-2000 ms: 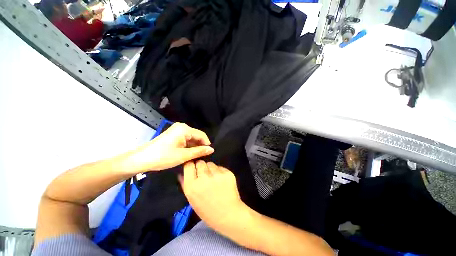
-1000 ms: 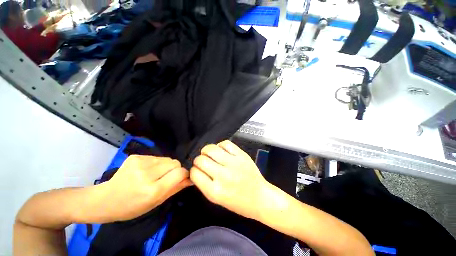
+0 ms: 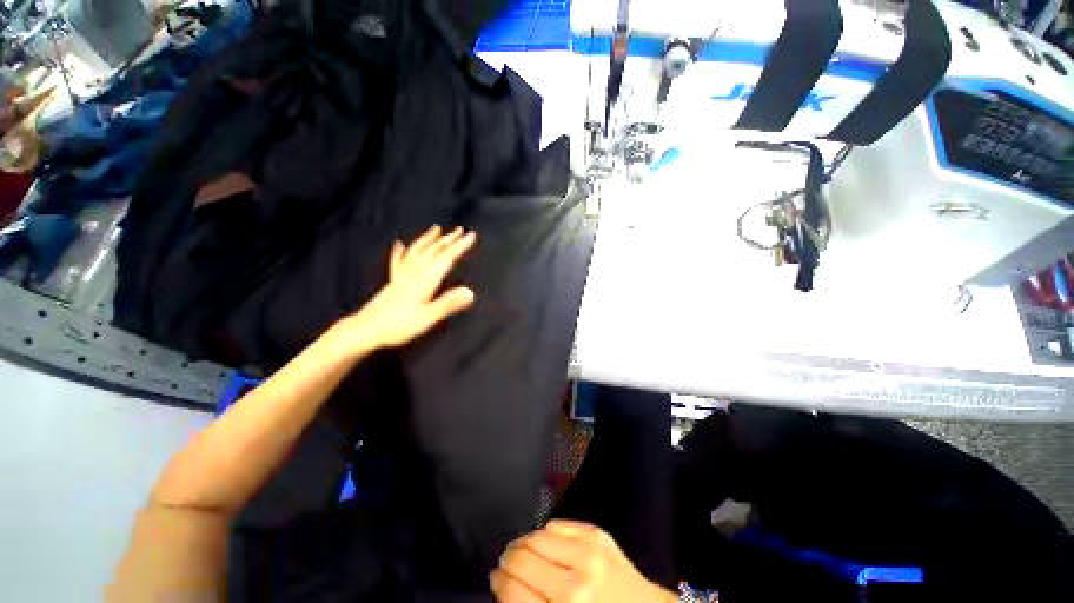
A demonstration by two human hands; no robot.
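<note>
A black garment (image 3: 489, 353) runs from the presser foot area (image 3: 601, 165) down over the table's front edge towards me. My left hand (image 3: 422, 289) lies on it with fingers spread, palm down, left of the needle. My right hand (image 3: 571, 568) is low at the bottom edge of the picture, partly cut off, with fingers curled at the garment's edge; the cloth between its fingers is hidden. More black cloth with a reddish-brown patch (image 3: 224, 189) is heaped at the left.
White sewing machine (image 3: 707, 83) with two hanging black strips (image 3: 801, 59). A brassy loop with black strap (image 3: 801, 224) lies on its bed. Perforated grey post (image 3: 94, 353) at left, blue denim (image 3: 112, 141) beyond. Black cloth (image 3: 848, 495) and blue crate edge (image 3: 889, 575) below right.
My hands were together pinching the cloth. They have parted: left moved up and flattened onto the garment, right moved down. The garment is spread flatter, and the view has shifted.
</note>
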